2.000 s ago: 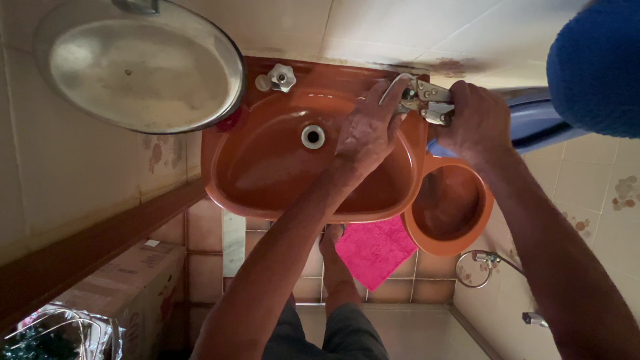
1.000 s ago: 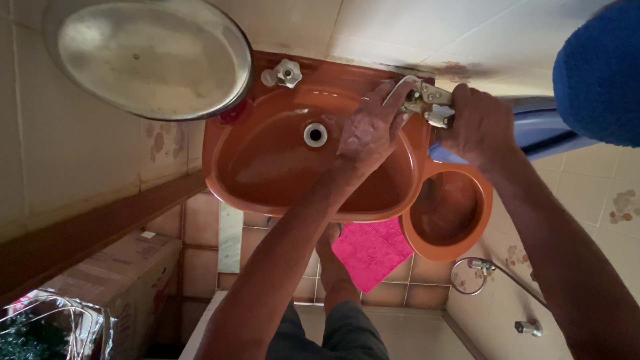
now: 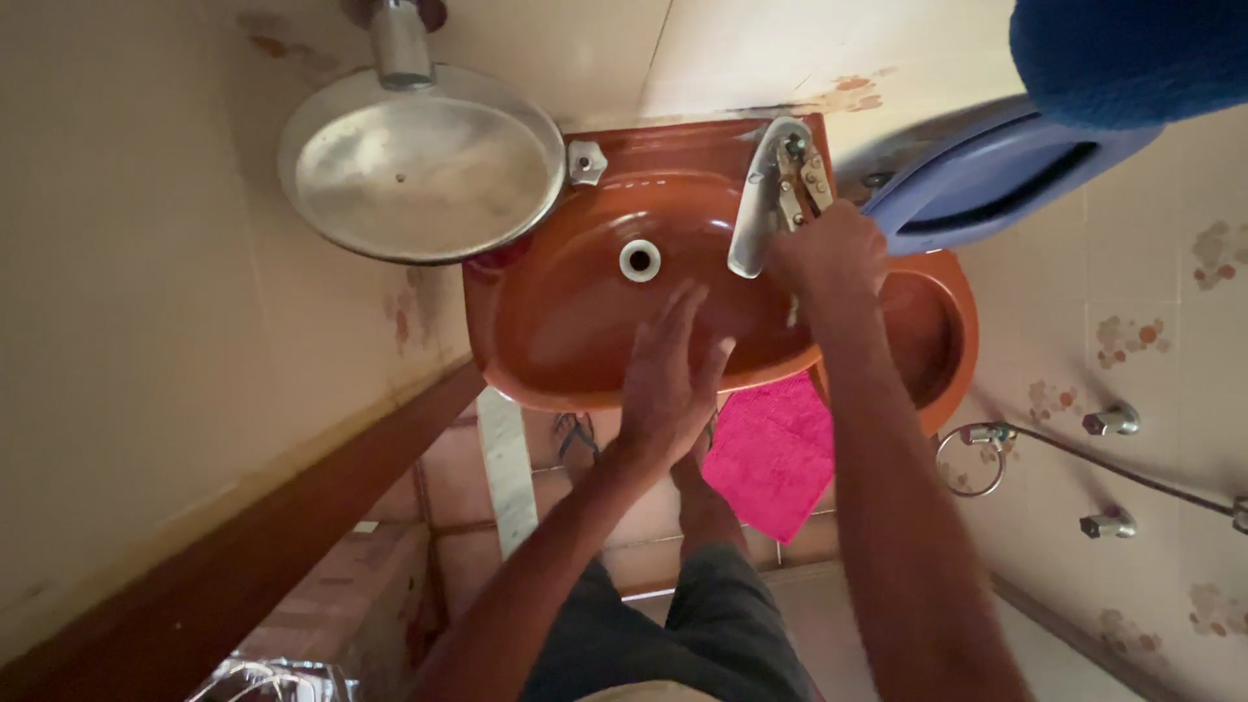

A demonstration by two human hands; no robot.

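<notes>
My right hand (image 3: 829, 258) is closed around the handles of metal locking pliers (image 3: 801, 185), whose jaws are at a fitting on the right rear corner of the reddish-brown washbasin (image 3: 585, 341). Just left of the pliers, a long metal faucet spout (image 3: 765, 200) points down over the bowl. My left hand (image 3: 673, 370) hovers over the basin's front part, fingers apart and holding nothing. A white-rimmed drain (image 3: 640, 260) lies beyond its fingertips. At the rear left of the basin stands a star-shaped tap knob (image 3: 587, 163).
An oval metal dish (image 3: 419, 175) juts out at the upper left. A reddish-brown toilet bowl (image 3: 921, 331) and raised blue lid (image 3: 994, 185) stand to the right, below a blue cloth item (image 3: 1131, 58). A pink mat (image 3: 775, 458) lies on the tiled floor.
My left hand has come away from the fitting and moved down over the bowl. My right hand has swung the pliers' handles toward the front of the basin.
</notes>
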